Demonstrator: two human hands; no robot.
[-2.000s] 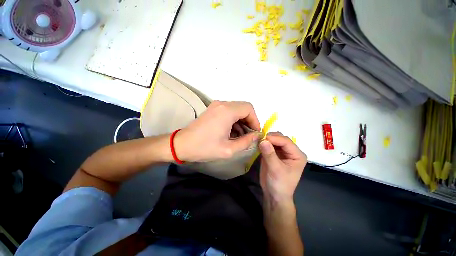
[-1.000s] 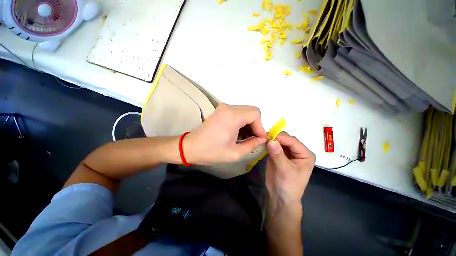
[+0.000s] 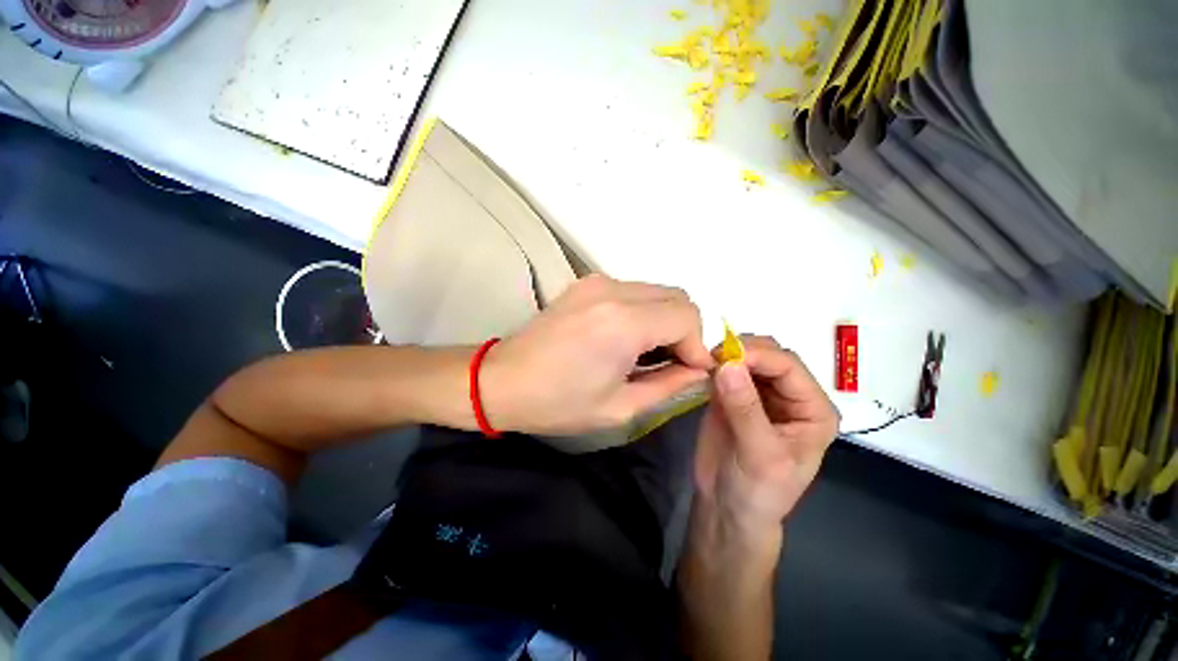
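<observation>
A beige panel with a yellow edge binding lies over the table edge and the lap. My left hand pinches the panel's right end between thumb and fingers. My right hand pinches the short yellow binding tail at that corner, its tip sticking up above the fingertips. The two hands' fingertips almost touch. The fingers hide the exact grip and any thread there.
A red block and corded thread snips lie right of my hands. Yellow offcuts are scattered at the back. Stacked grey panels stand at right. A pale board, a fan and a round bin are at left.
Both hands have shifted slightly right in the view, still at the panel corner. The yellow tail shows shorter above the fingertips. More of the panel shows at left.
</observation>
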